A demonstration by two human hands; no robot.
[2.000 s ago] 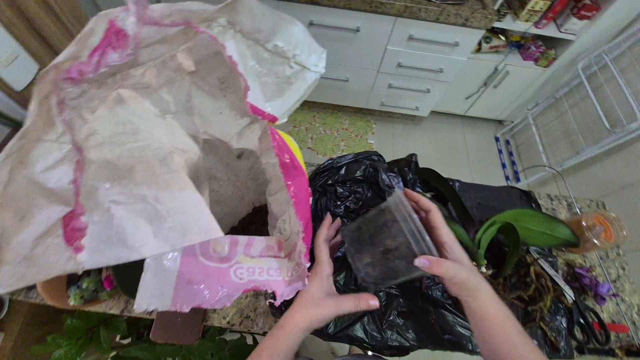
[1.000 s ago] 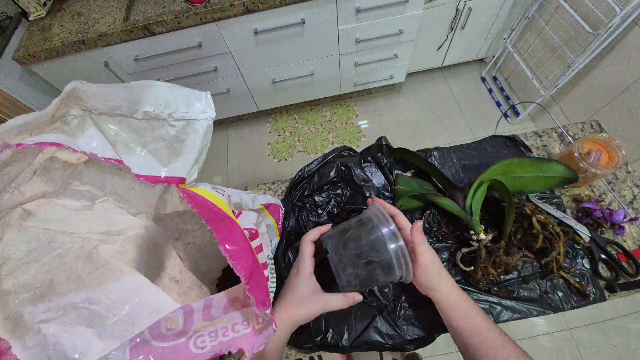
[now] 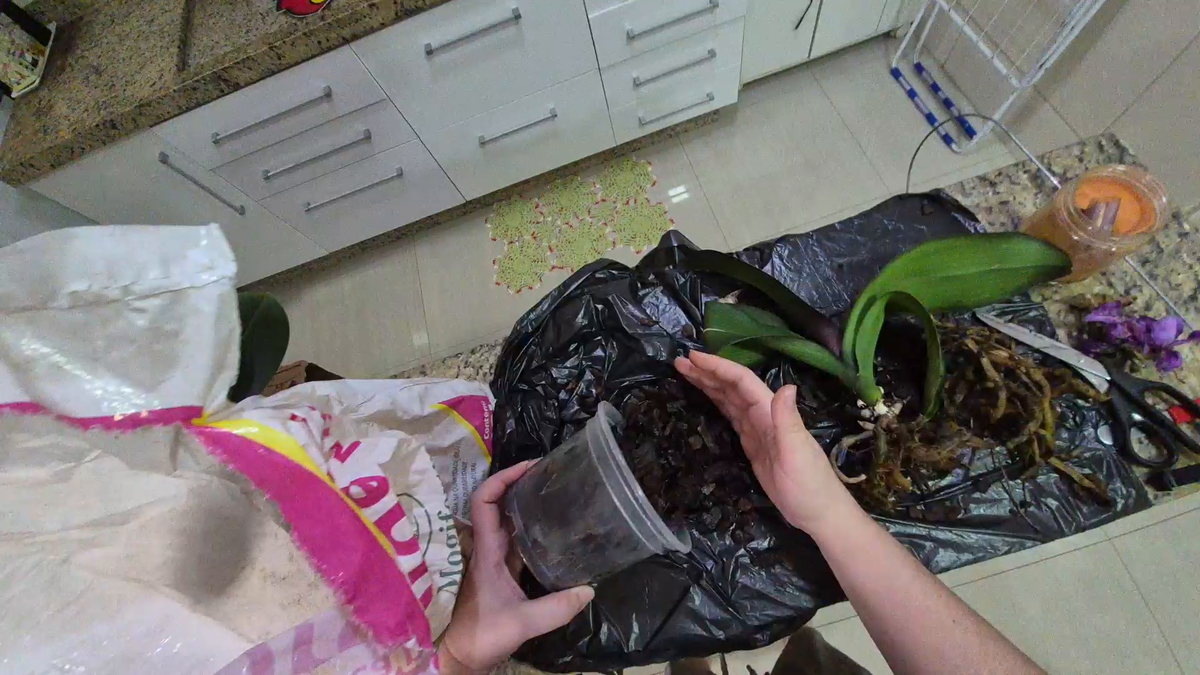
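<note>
My left hand [image 3: 506,581] grips a clear plastic pot [image 3: 581,511] around its base, tilted on its side with the rim toward the right. Dark bark chips [image 3: 694,459] lie in a heap on a black plastic bag [image 3: 581,328], just beyond the pot's rim. Over the right side of that heap my right hand [image 3: 773,436] is held with fingers extended, holding nothing. Right of it an orchid plant with green leaves [image 3: 956,272] lies on the plastic, its brown roots [image 3: 994,403] bare. Black-handled scissors [image 3: 1116,394] rest against the roots.
A large white and pink substrate bag [image 3: 309,525] fills the left side. At the far right are a plastic jar with orange inside [image 3: 1097,220] and purple flowers [image 3: 1134,333] on the granite surface [image 3: 1111,155]. Beyond the surface stand white drawers and a folding rack [image 3: 994,47].
My right hand has come off the pot and is now over the bark chips. The pot has tipped, its rim turned toward the heap. The view has swung since two seconds ago.
</note>
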